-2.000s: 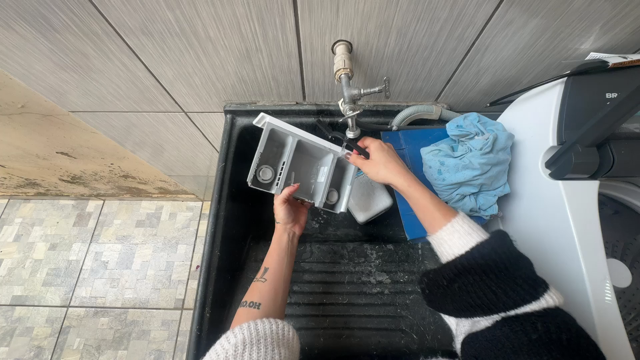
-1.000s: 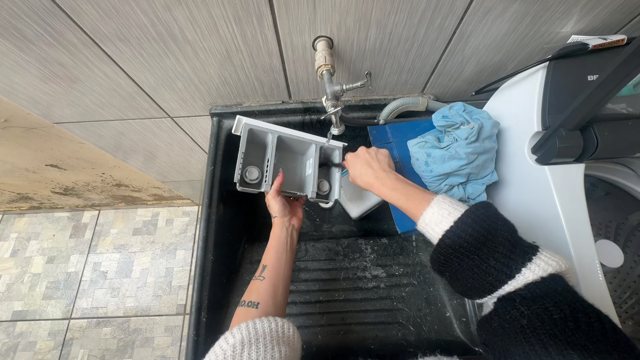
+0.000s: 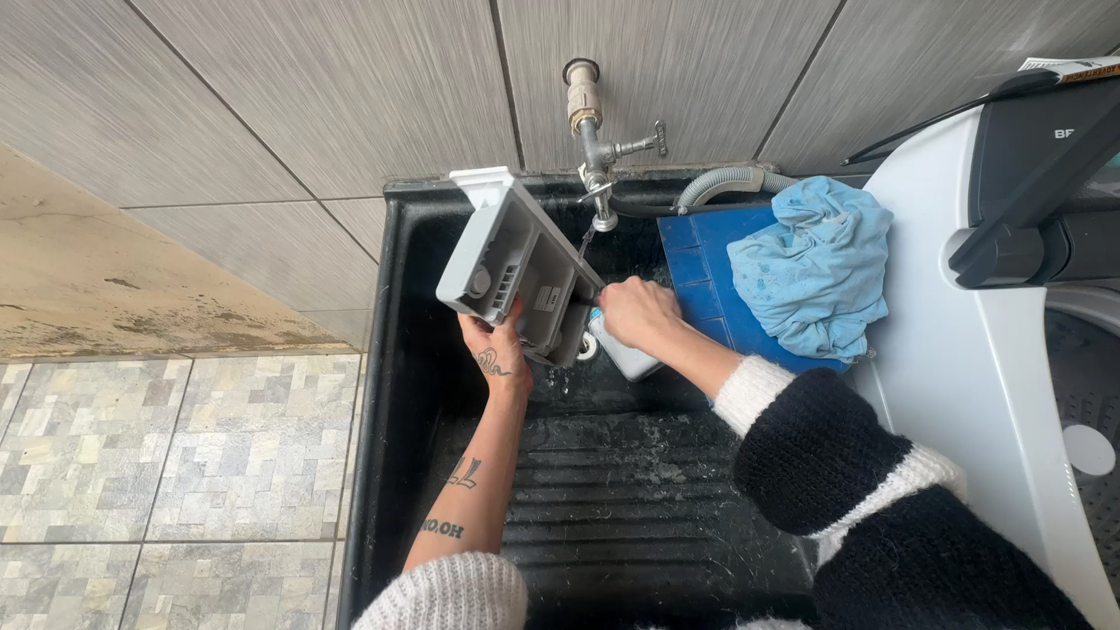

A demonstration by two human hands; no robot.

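Note:
My left hand (image 3: 499,350) grips the lower edge of a grey plastic washing machine dispenser drawer (image 3: 547,293), tilted over the black sink, its compartments facing me. My right hand (image 3: 639,311) is closed at the drawer's right end, around a small tool mostly hidden by the fingers; a bit of light blue shows beside them. Above, a metal faucet (image 3: 599,188) lets out a thin stream of water that falls by the drawer's upper right edge. Drops fall below the drawer. A whitish plastic container (image 3: 626,354) lies under my right hand.
The black sink (image 3: 656,490) has a ribbed washboard slope at the front. On its right side a light blue cloth (image 3: 814,271) lies on a blue board (image 3: 696,280). A grey corrugated hose (image 3: 722,184) runs behind. The white top-loading washing machine (image 3: 954,350) stands at the right.
The drawer has been tilted, its left end now raised and its right end lower. Two seconds ago a dark tool showed in my right hand; now my fingers hide most of it.

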